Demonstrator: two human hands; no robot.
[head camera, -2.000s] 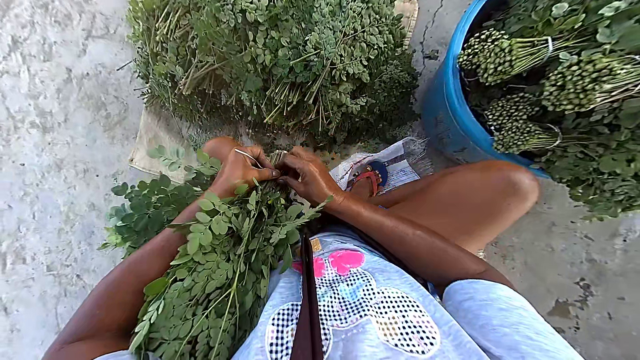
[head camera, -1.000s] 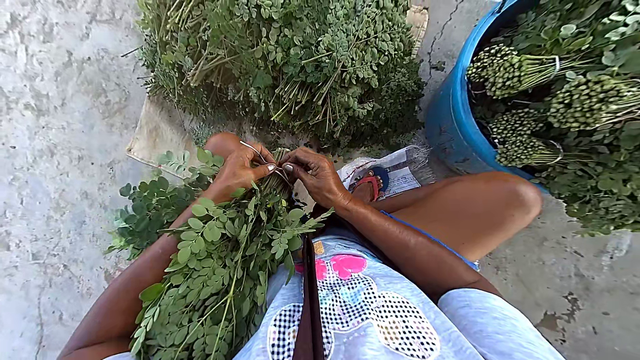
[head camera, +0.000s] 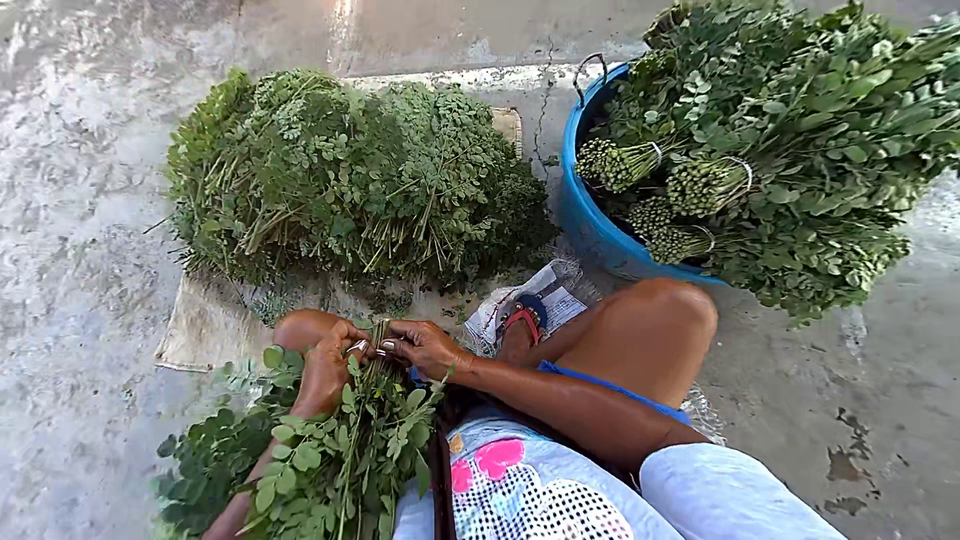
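Observation:
A bunch of leafy green stems (head camera: 352, 450) lies across my left forearm and lap, its stem ends pointing away from me. My left hand (head camera: 334, 364) grips the stems from the left near their cut ends, with a whitish tie at the fingers. From the right, my right hand (head camera: 426, 349) pinches at the same spot, thumb and fingertips against the stems. The two hands nearly touch. How far the tie goes round the stems is hidden by the fingers. More dark leaves (head camera: 217, 457) show left of my left forearm.
Beyond my hands a large heap of leafy stems (head camera: 352, 180) lies on a beige sack (head camera: 202, 322). At the right stands a blue plastic tub (head camera: 600, 236) filled with tied leafy bunches (head camera: 705, 187). My sandalled foot (head camera: 521, 326) rests by a white woven sack (head camera: 562, 300) on the concrete floor.
The loose length of white tie that stood out above my left hand in the earlier frames is now drawn in at the fingers. The view has shifted and takes in more floor.

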